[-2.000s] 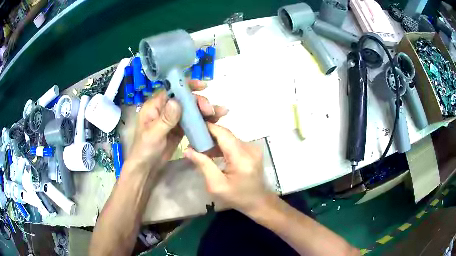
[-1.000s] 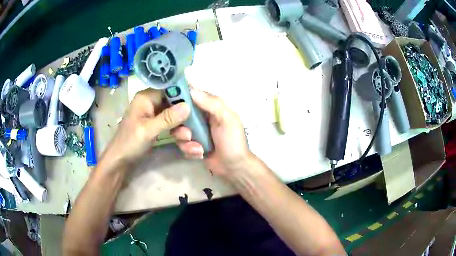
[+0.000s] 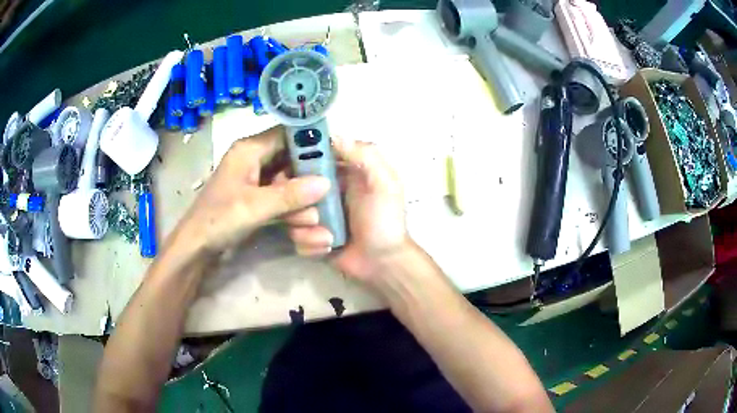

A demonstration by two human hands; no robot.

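A grey handheld fan [image 3: 325, 198] is held upright over the bench, its round spoked head facing me at the top. A dark switch plate [image 3: 308, 138] with a light mark and a dark slot below it show on the handle just under the head. My left hand [image 3: 263, 189] is closed around the handle from the left, thumb on its front. My right hand [image 3: 370, 206] holds the handle from the right, its fingers partly hidden behind it. Both hands are bare.
Blue cells [image 3: 230, 68] are piled at the back left. White and grey fan units [image 3: 129, 139] lie at the left. A black electric screwdriver [image 3: 550, 173], several grey housings [image 3: 501, 73], a pink case [image 3: 592, 36] and a box of circuit boards [image 3: 711, 202] are at the right.
The fan has turned so its spoked head and switch plate face me, and it stands straighter. My right hand has moved up from the handle's lower end to its side.
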